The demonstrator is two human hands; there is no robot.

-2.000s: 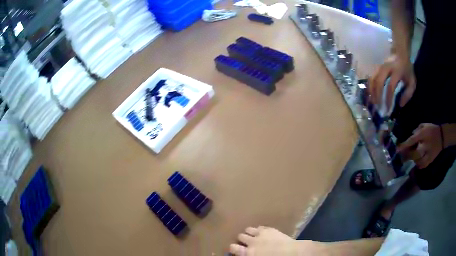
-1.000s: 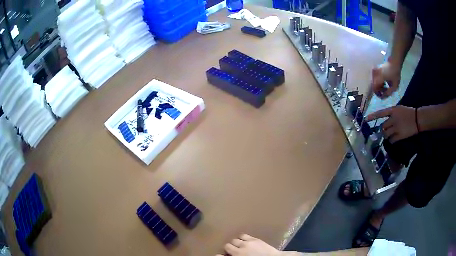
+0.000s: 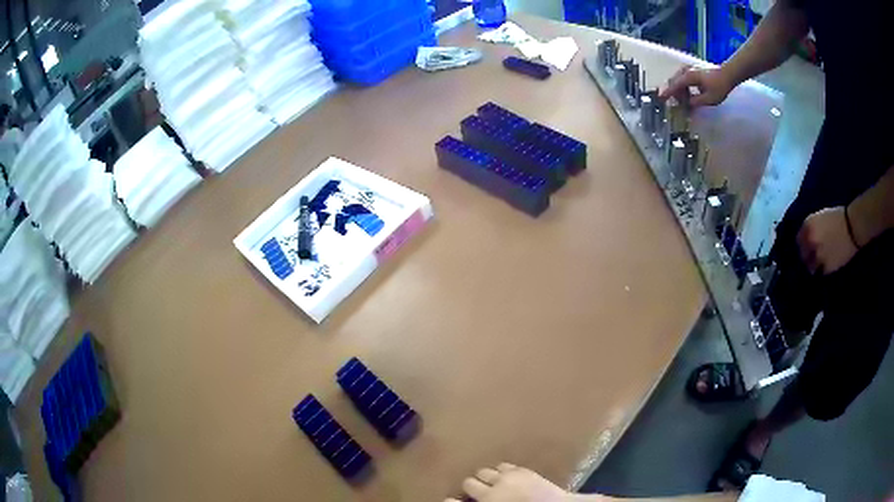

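Observation:
Two dark-blue segmented blocks, a left one [image 3: 332, 437] and a right one [image 3: 378, 400], lie side by side with a gap on the brown table [image 3: 510, 324]. My right hand [image 3: 510, 485] is at the bottom edge, to the right of these blocks and not touching them. It is partly cut off, and what is under its fingers is hidden. My left hand is not in view. A group of similar blocks [image 3: 515, 147] lies farther back. Another block group [image 3: 78, 402] is at the far left.
A shallow white tray [image 3: 343, 287] holds loose dark and blue pieces. White foam stacks [image 3: 201, 83] and blue bins [image 3: 372, 39] line the far left edge. At right, another person's hands [image 3: 701, 86] are at a metal rail fixture [image 3: 676, 191]. A single dark block [image 3: 526, 68] lies behind.
The view has shifted slightly. The blocks keep their places. My right hand has slid lower, partly out of the picture. The other person's one hand has moved to the far part of the rail.

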